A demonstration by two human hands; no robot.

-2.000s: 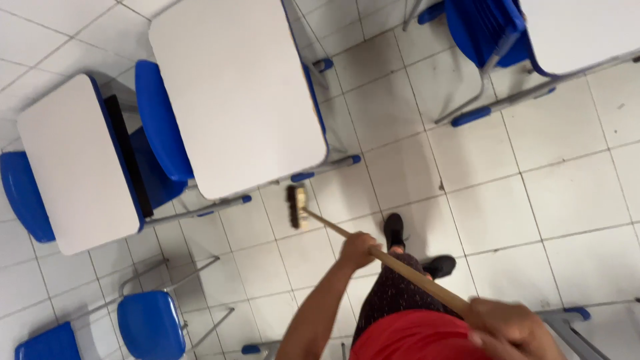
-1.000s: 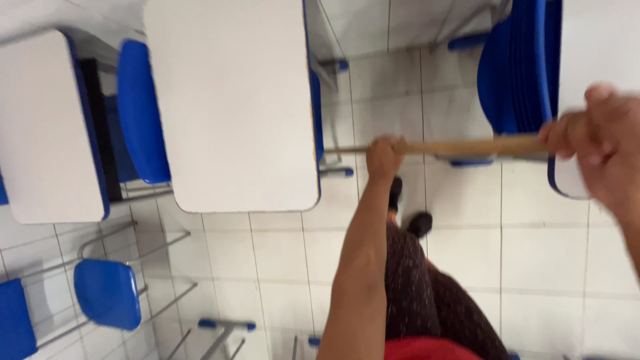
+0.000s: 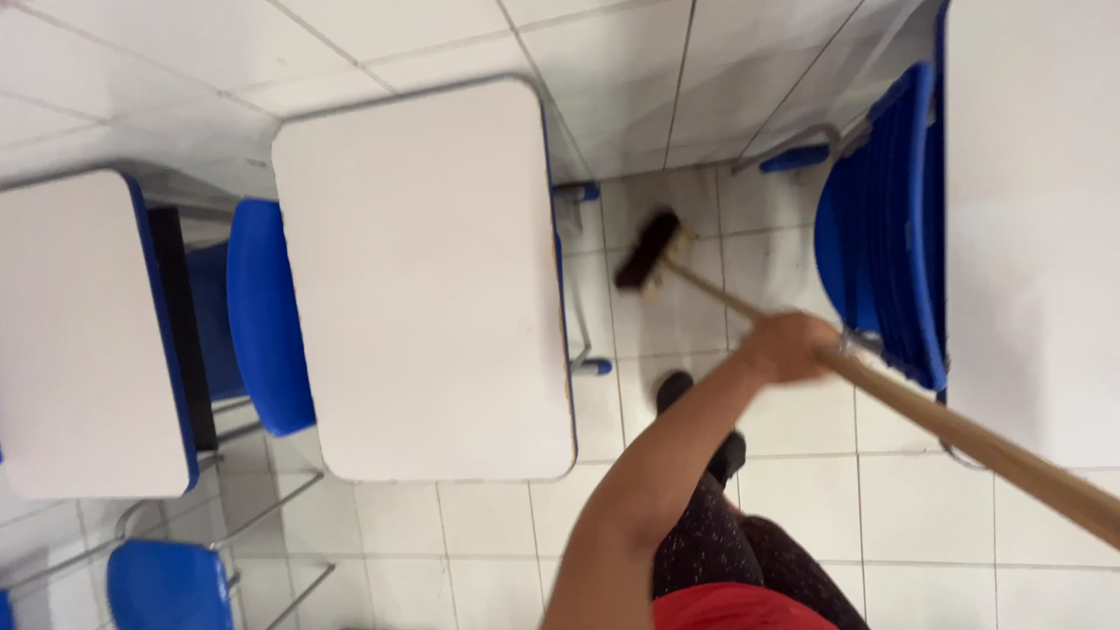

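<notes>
A broom with a long wooden handle (image 3: 971, 429) slants from the lower right edge of the view up to the floor. Its head (image 3: 649, 250), with dark bristles and a pale block, is blurred and lies over the tiles between a white-topped desk (image 3: 429, 289) and a blue chair (image 3: 884, 227). My left hand (image 3: 792, 348) is closed around the middle of the handle, beside that chair's lower edge. The handle's upper end runs out of view at the right, and my right hand is not visible.
Another white desk (image 3: 1032, 219) stands at the right, behind the chair. A third desk (image 3: 79, 341) and a blue seat back (image 3: 267, 315) are at the left, with a blue chair (image 3: 168, 584) below. A tiled wall (image 3: 420, 35) runs along the top. Metal legs reach onto the floor near my feet.
The broom's head, hidden behind the desk one second ago, now shows on the floor to the desk's right. My right hand has left the view. My left hand still holds the handle.
</notes>
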